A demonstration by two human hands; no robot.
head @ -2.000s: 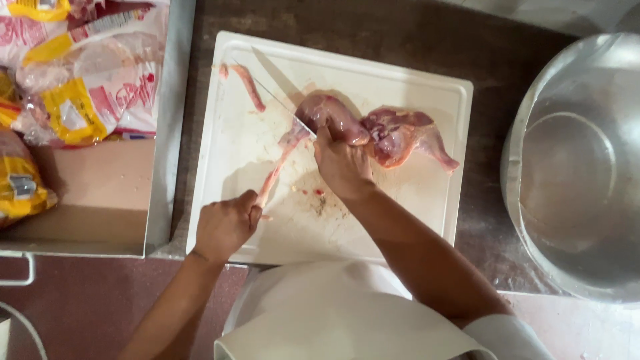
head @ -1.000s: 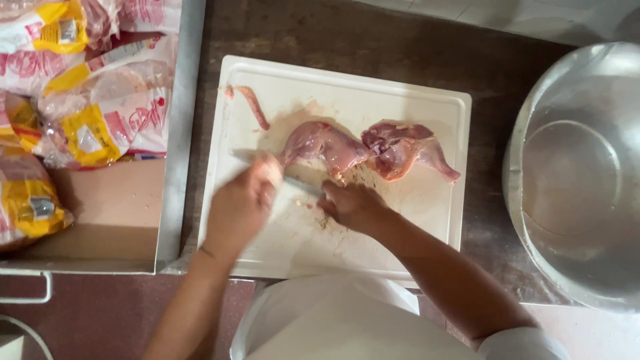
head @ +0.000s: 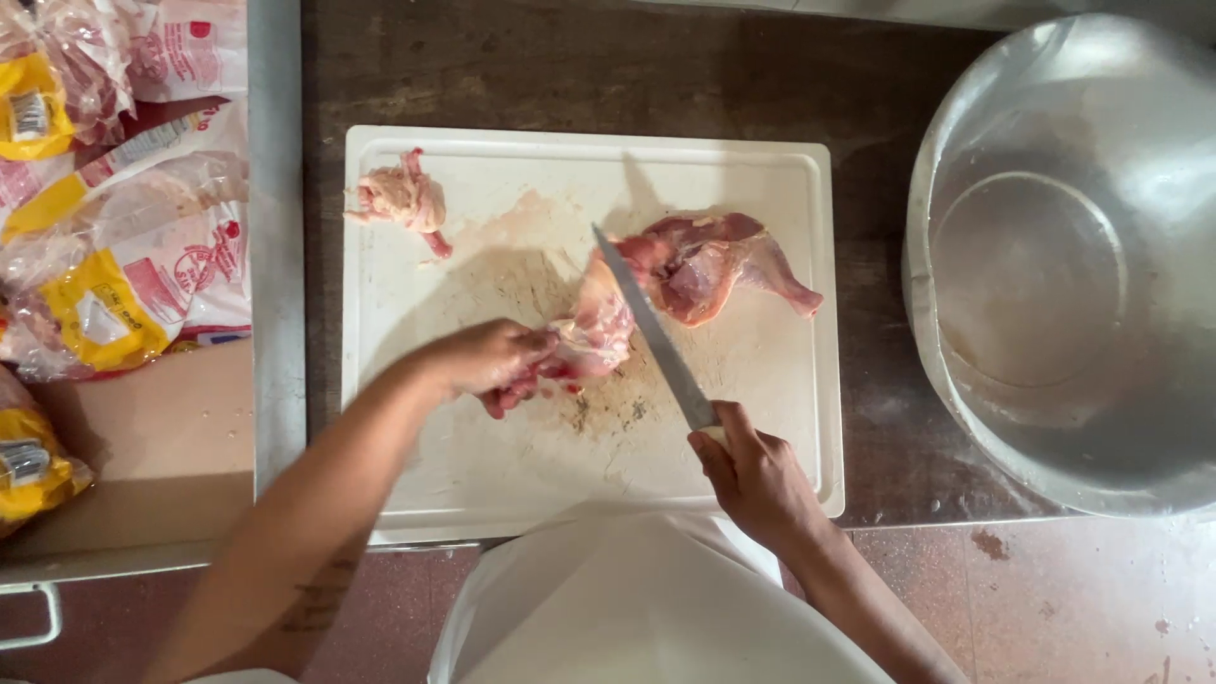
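Note:
A white plastic cutting board [head: 513, 475] lies on the dark table, with my hands over it. My left hand [head: 489, 361] grips the near left end of a raw chicken leg piece [head: 598, 323]. In my right hand [head: 765, 465] is the handle of a kitchen knife [head: 660, 342]; its blade points up and left, across or just above the right side of that piece. Another skinned chicken leg [head: 722, 261] rests just right of the blade. A small heap of skin and trimmings [head: 399, 198] lies at the board's upper left corner. Bits of residue mark the board's middle.
On the left, a metal-rimmed tray [head: 277, 237] contains several plastic bags of raw chicken [head: 123, 275]. A large round metal bowl [head: 1035, 285] stands right of the board on the dark tabletop [head: 608, 76]. The table's near edge runs just below the board.
The knife now points up and left, and my right hand has moved toward the near right of the board. My left hand now holds the left leg piece. The upper-left trimmings heap has grown.

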